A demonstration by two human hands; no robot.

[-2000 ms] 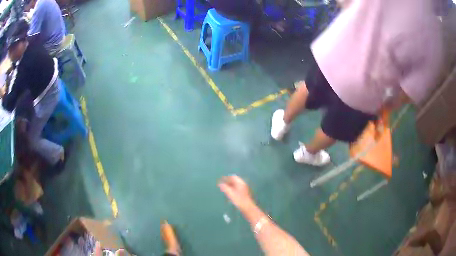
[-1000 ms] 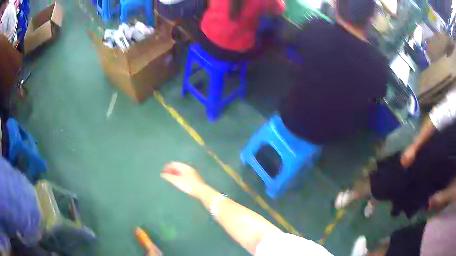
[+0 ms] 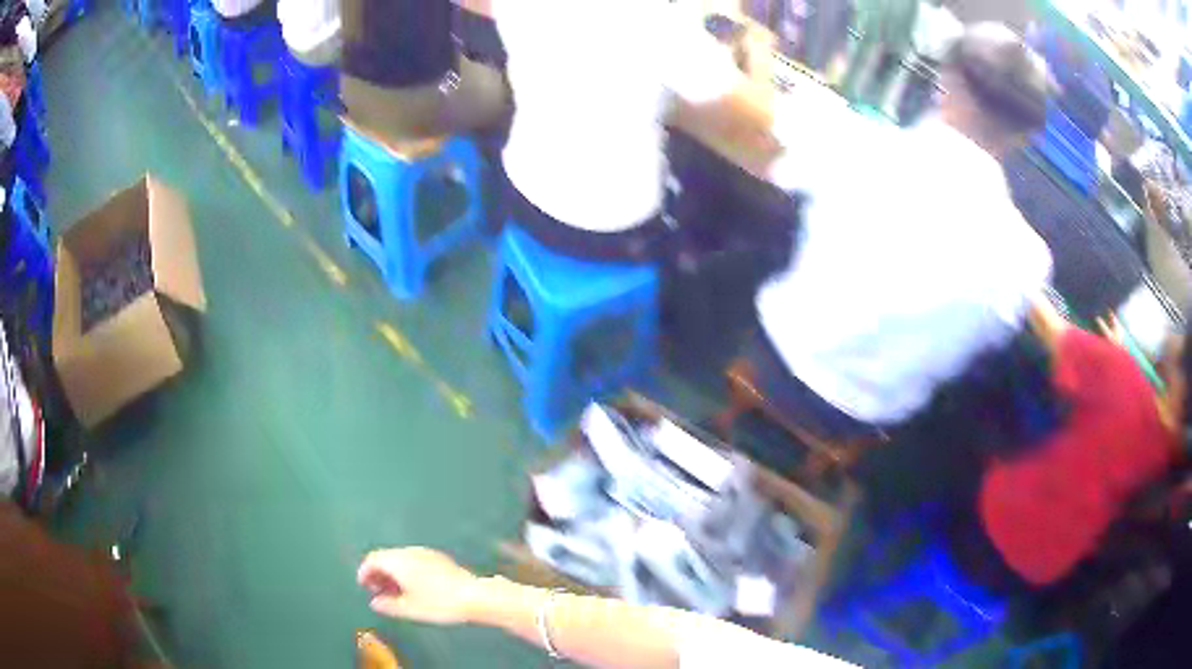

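My right hand (image 3: 412,586) shows at the bottom centre, with a bracelet at the wrist and a white sleeve. It is slightly blurred, its fingers curled in, and nothing shows in it. My left hand is out of the picture. Just beyond my right forearm is an open brown carton (image 3: 826,555) filled with pale, wrapped items (image 3: 680,510), too blurred to identify. An orange shoe tip (image 3: 377,650) shows at the bottom edge.
Seated people in white (image 3: 902,261) and red (image 3: 1078,457) line the right side on blue stools (image 3: 575,307). An open carton (image 3: 124,359) with dark contents stands on the green floor at left. A yellow line (image 3: 281,209) runs along the aisle.
The view has moved along the aisle. The carton with pale items is now close, and the left carton is nearer. My right hand is lower in the picture.
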